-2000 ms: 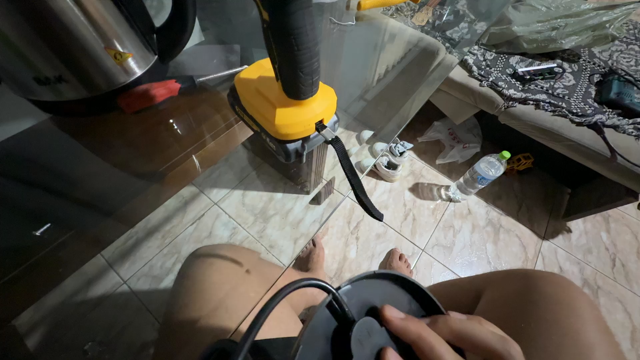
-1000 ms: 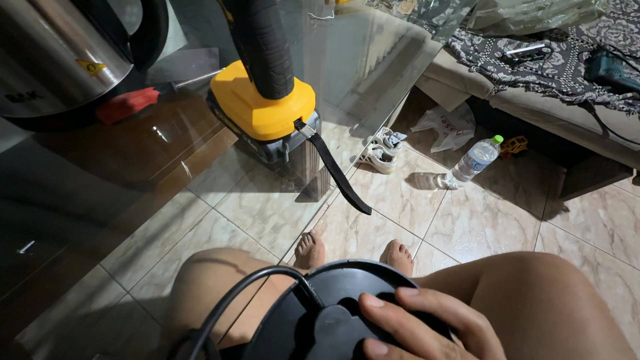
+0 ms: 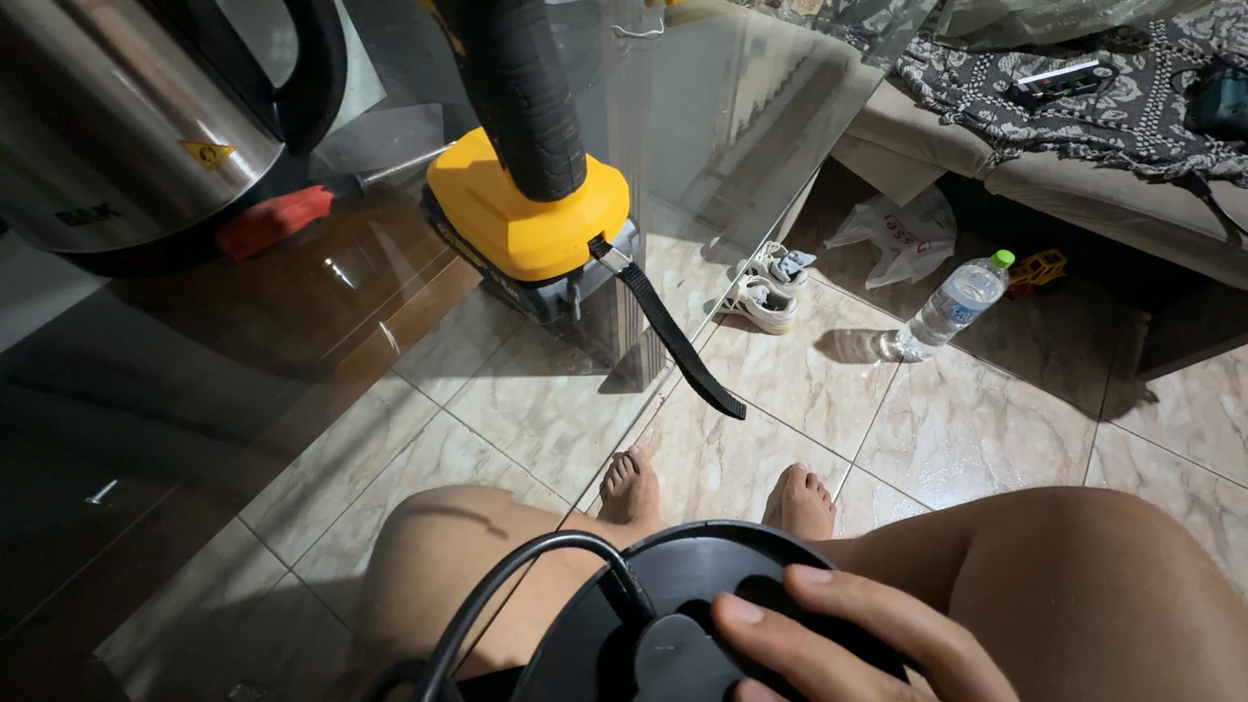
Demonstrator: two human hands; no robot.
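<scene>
A round black plastic base with a black cable looping out of it is at the bottom middle, over my lap. My right hand lies on its right side, fingertips on the raised parts near the centre; whether it grips the rim is hidden. My left hand is out of view. Ahead stands a cordless power tool with a black grip and a yellow battery foot, a black strap hanging from it. To its left is a steel electric kettle near a screwdriver with a red handle.
The tool and kettle stand on a glass table. A small screw shows at left. On the tiled floor are sneakers, a water bottle and a plastic bag. A sofa with a patterned cover stands at right.
The round black base and my right hand on it have shifted slightly, and more of the base shows than two seconds ago. The tool and kettle stand as before.
</scene>
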